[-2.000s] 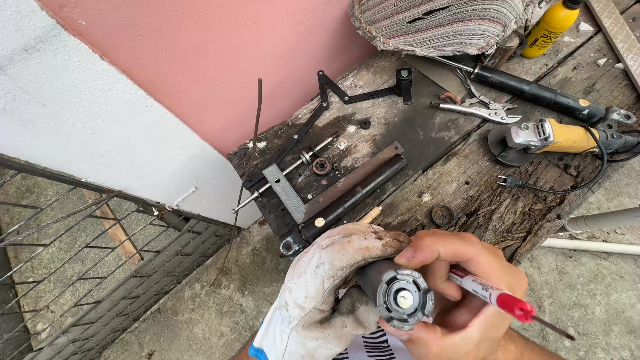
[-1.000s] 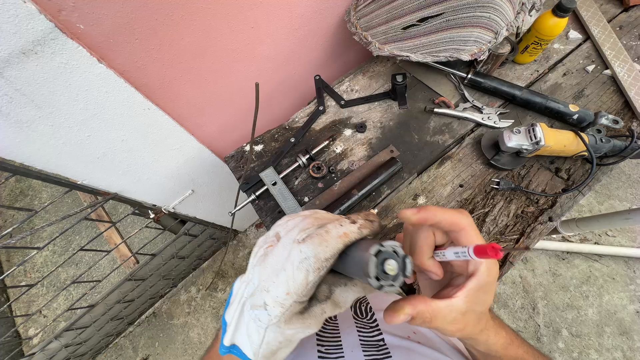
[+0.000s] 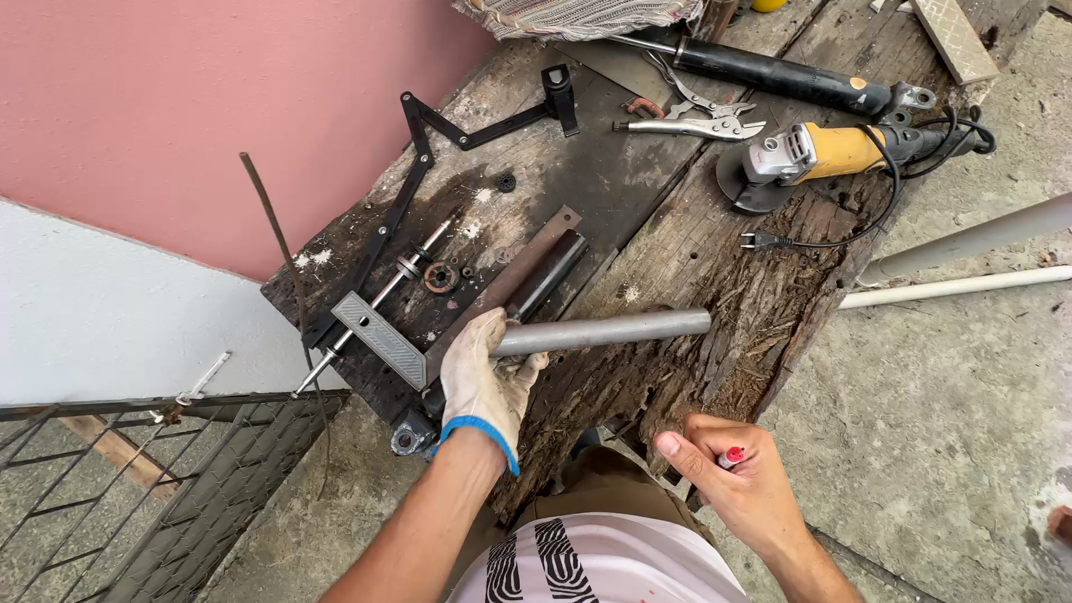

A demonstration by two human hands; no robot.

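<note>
My left hand (image 3: 483,381), in a soiled white work glove with a blue cuff, grips one end of a grey metal tube (image 3: 611,329). The tube points right, above the weathered wooden bench. My bare right hand (image 3: 733,477) is closed around a red-capped marker (image 3: 730,457), right of my torso and below the tube's free end. Behind my left hand lie a black tube (image 3: 548,272) and a rusty flat bar (image 3: 519,268). A shiny rod (image 3: 381,295) passes through a grey patterned plate (image 3: 381,339), with a ring-shaped part (image 3: 440,277) beside it.
A yellow angle grinder (image 3: 825,153) with its cord and plug lies at the right. Locking pliers (image 3: 703,117) and a black shock absorber (image 3: 779,75) lie behind. A folding black linkage (image 3: 419,151) stretches across the bench's left. A metal grille (image 3: 126,477) stands lower left.
The tube's end faced the camera between both hands; now it extends sideways from my left hand. My right hand has moved away from it, right, still holding the marker.
</note>
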